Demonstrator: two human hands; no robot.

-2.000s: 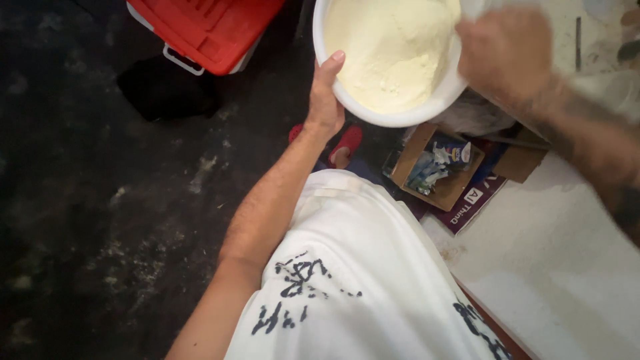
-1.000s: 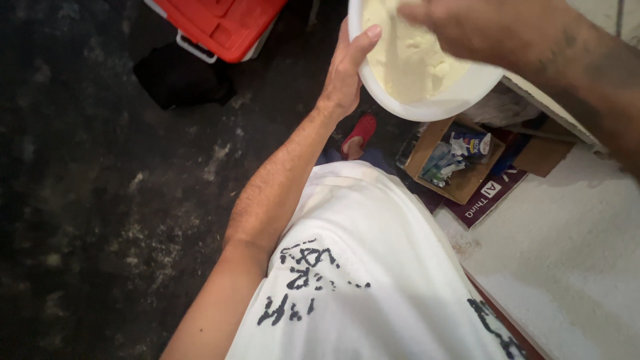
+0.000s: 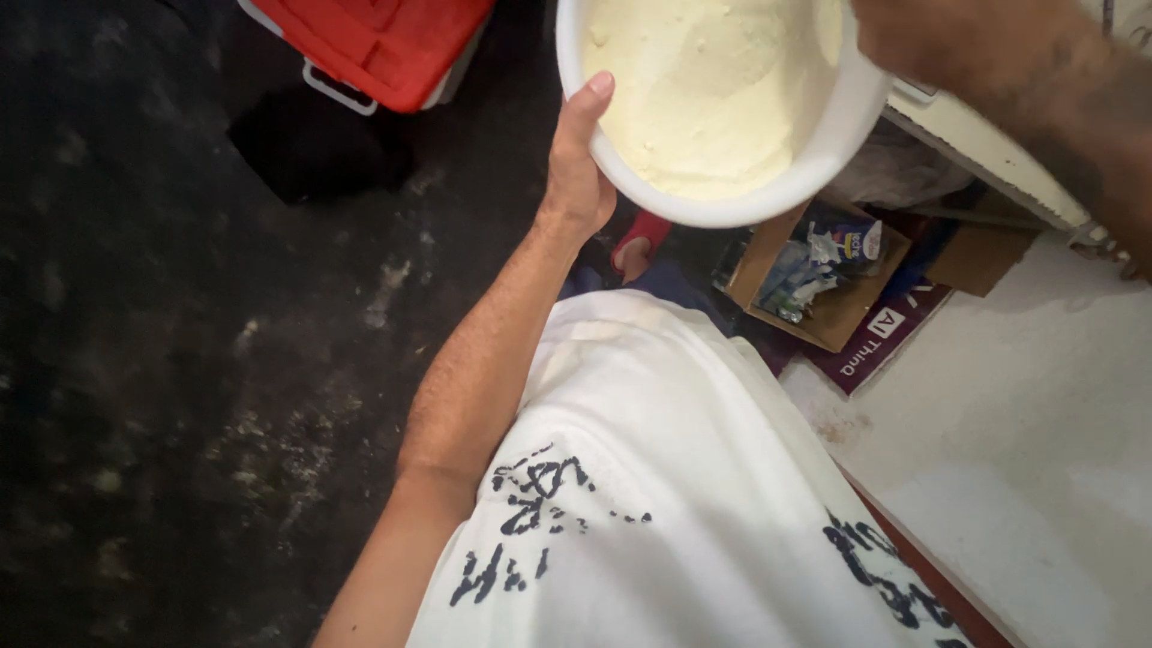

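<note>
At the top of the view is a white bowl (image 3: 747, 202) with a pale yellow, creamy mass (image 3: 693, 99) inside, smooth in places and lumpy near the edge. My left hand (image 3: 583, 153) grips its left side, the thumb over the rim and the fingers beneath or behind it. Blurred, my right hand (image 3: 954, 36) is by the bowl's upper right rim; its fingers are largely hidden or cut off by the frame's top edge, so whether it holds anything does not show.
A red-lidded box (image 3: 387, 45) with a white handle stands upper left, beside a black item (image 3: 306, 144). Below the bowl's right side, an open cardboard box (image 3: 814, 328) holds packets. A worn table edge (image 3: 999, 153) runs along the right, under my right arm. One red shoe (image 3: 652, 229) shows below the bowl.
My right hand was over the bowl's contents one second ago and is now at its upper right rim. My left hand has kept its grip on the bowl.
</note>
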